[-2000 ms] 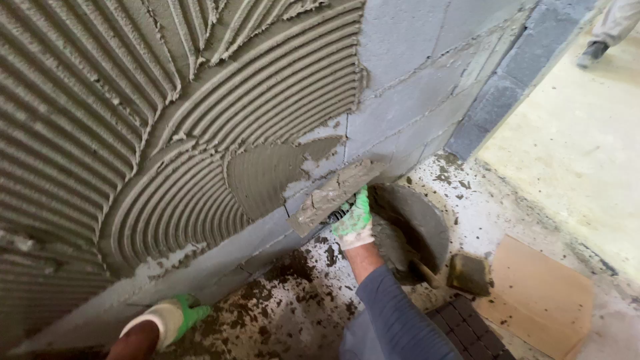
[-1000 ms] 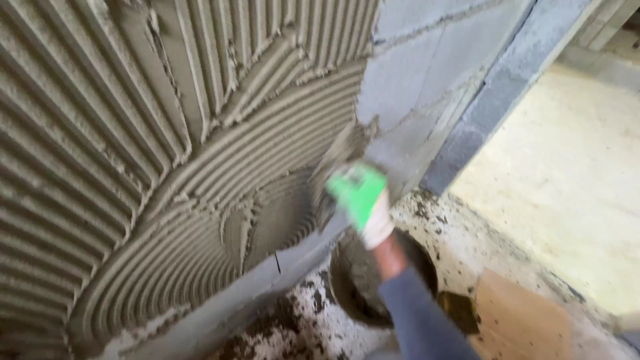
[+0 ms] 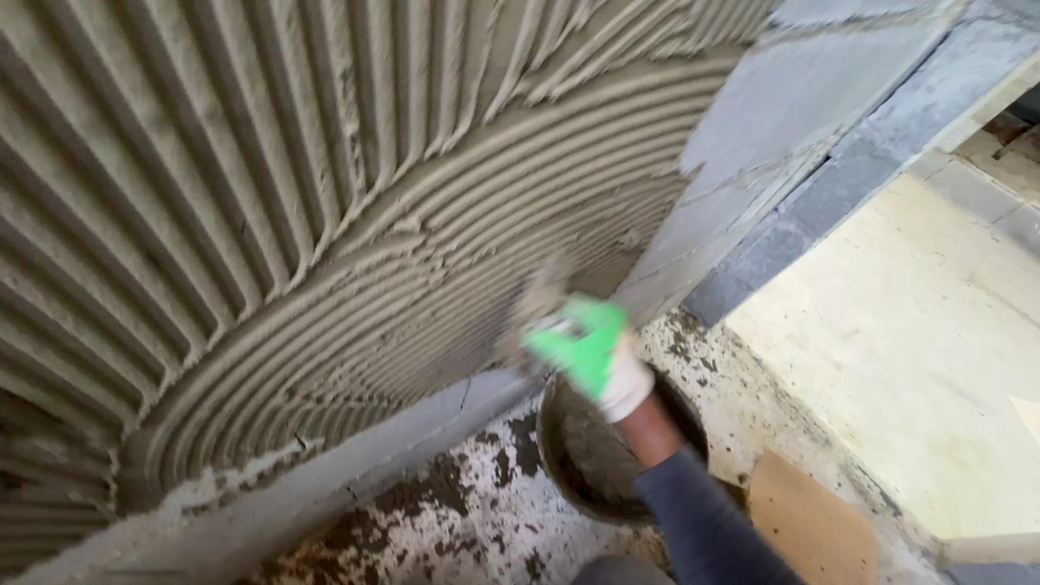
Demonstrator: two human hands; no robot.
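My right hand (image 3: pixel 589 349), in a green and white glove, grips a mortar-coated trowel (image 3: pixel 536 305), blurred by motion, against the lower part of the block wall. Grey-brown mortar (image 3: pixel 455 236) covers much of the wall in combed ridges, curved around the trowel and straighter at the upper left. Below my right forearm stands a round bucket (image 3: pixel 556 455) with wet mortar (image 3: pixel 597 447) inside. My left hand is out of view.
Bare grey blocks (image 3: pixel 756 106) show at the wall's right side, beside a corner column (image 3: pixel 837 187). Mortar crumbs spot the floor (image 3: pixel 520 496) along the wall's base. A tan board (image 3: pixel 812 520) lies right of the bucket, and a pale floor slab (image 3: pixel 910 325) stretches beyond.
Ridges now cover the smooth mortar patch seen low on the wall two seconds ago. My left hand, at the lower left then, has left the view. The view has shifted.
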